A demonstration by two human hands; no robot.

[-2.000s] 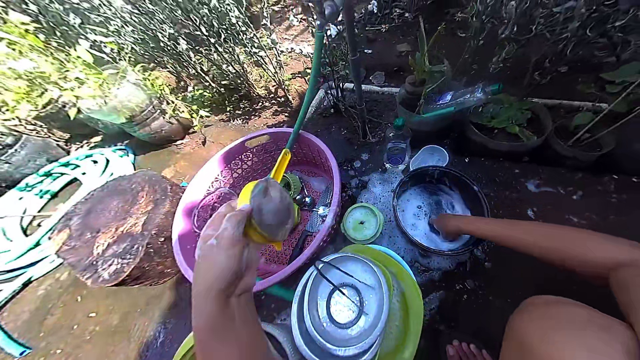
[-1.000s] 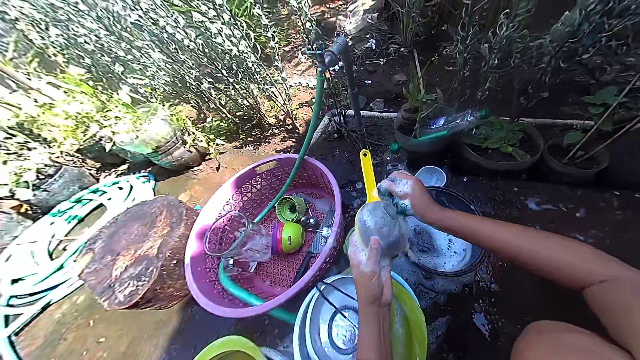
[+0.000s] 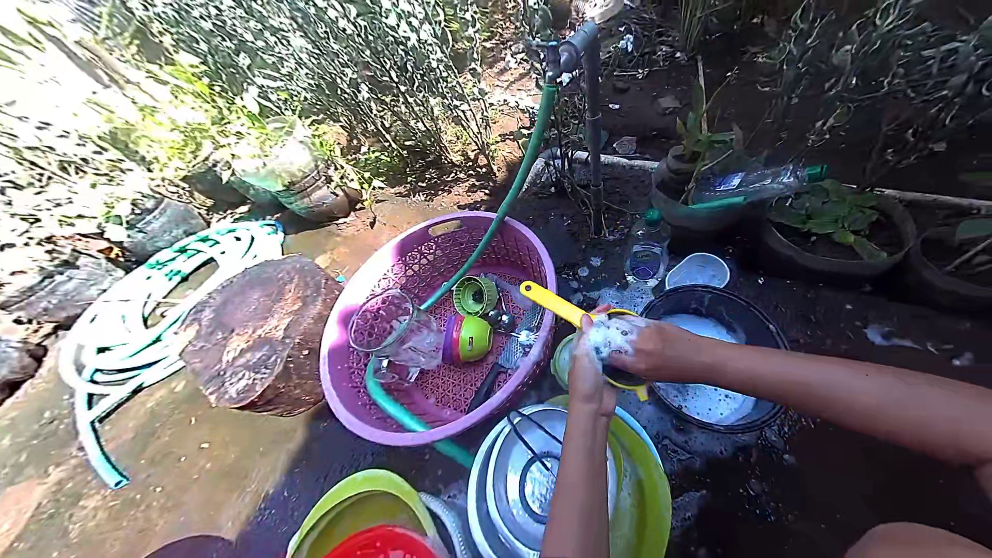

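Note:
A yellow-handled strainer (image 3: 559,304) is held between my two hands, beside the pink basket's right rim. My left hand (image 3: 590,372) grips its rim from below. Lather covers my right hand (image 3: 647,349), which presses into the strainer; whether it holds a sponge is hidden by foam. Right of them stands a black basin (image 3: 763,322) of sudsy water. The pink plastic basket (image 3: 353,415) holds a glass pitcher (image 3: 387,325), a green and purple cup (image 3: 471,339), a green ridged piece (image 3: 474,295) and utensils. Metal lids (image 3: 511,473) lie in a green basin below my hands.
A green hose (image 3: 531,155) runs from the tap (image 3: 570,54) into the basket. Left are a wood stump (image 3: 260,333) and a coiled hose (image 3: 116,349). A dish soap bottle (image 3: 647,252), a white bowl (image 3: 697,271) and potted plants stand behind the black basin. A red bowl (image 3: 384,542) is at the bottom.
My right hand has come out of the black basin to the strainer. The strainer, over the basket two seconds ago, has moved right, and its handle now points to the upper left.

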